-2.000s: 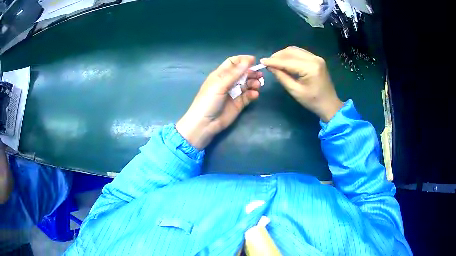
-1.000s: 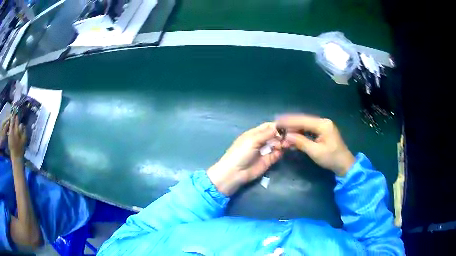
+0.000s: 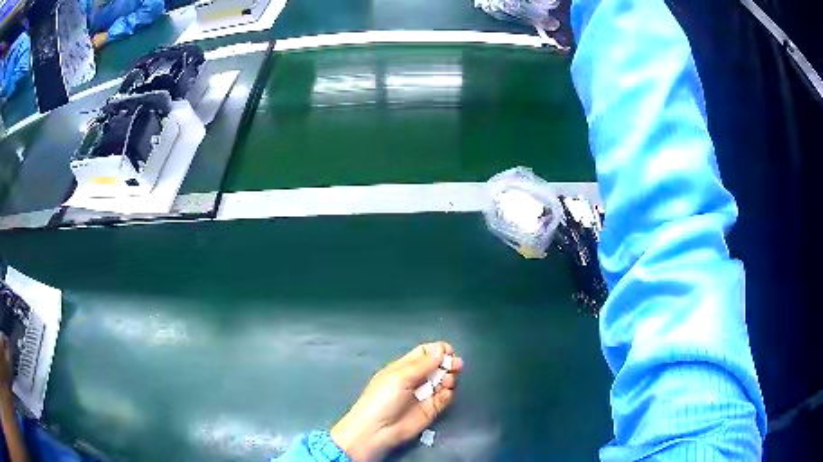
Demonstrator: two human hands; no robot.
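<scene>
My left hand is low in the middle, palm up with curled fingers, holding small white pieces between thumb and fingers. Another small white piece lies on the green bench just below this hand. My right arm, in a blue sleeve, reaches up along the right side to the top edge. My right hand is cut off beyond that edge, so what it holds cannot be seen.
A clear plastic bag with white contents stands by the pale strip, beside dark leads with white ends. Two open units rest on white sheets upper left. Another person's arm and a unit show far left.
My right hand has left my left hand, and its arm now stretches forward out of the picture. The view has tilted up, showing more of the far bench and units.
</scene>
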